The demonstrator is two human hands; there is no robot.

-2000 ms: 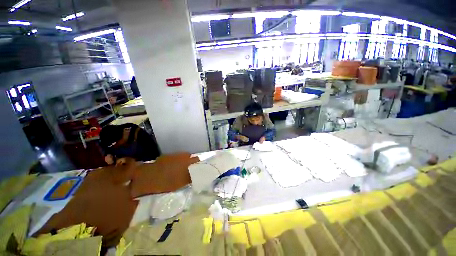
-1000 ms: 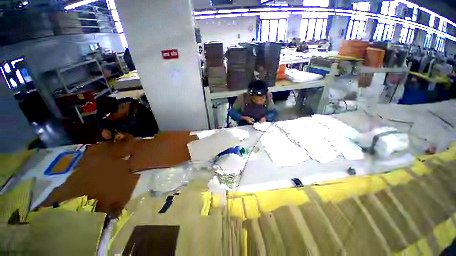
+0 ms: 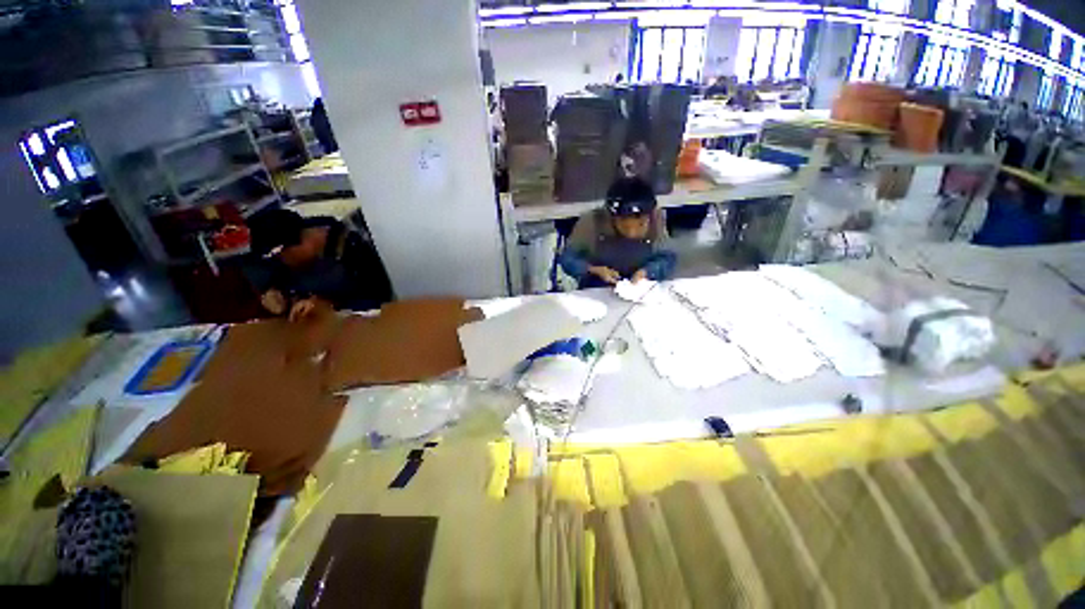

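Note:
A khaki panel stack (image 3: 190, 523) with a yellow edge lies at the lower left. A black-and-white spotted shape (image 3: 95, 541), perhaps my left sleeve or covered hand, is over its left part; no fingers can be made out. My right hand is out of the picture. A dark brown square piece (image 3: 371, 559) with a pale line lies flat on another khaki stack (image 3: 482, 535). A small black piece (image 3: 411, 466) lies above the square. A long fanned row of khaki panels with yellow edges (image 3: 761, 535) runs to the right.
Rust-brown panels (image 3: 256, 387) and a blue tray (image 3: 173, 363) lie beyond, on the left. White cut pieces (image 3: 702, 339) and a tied white bundle (image 3: 948, 337) lie on the right. White and blue scraps (image 3: 556, 378) are mid-table. Two people sit at the far side.
The spotted shape has appeared over the lower-left khaki stack. The brown square, outside the picture in the oldest frame, shows more fully. The camera view has shifted slightly.

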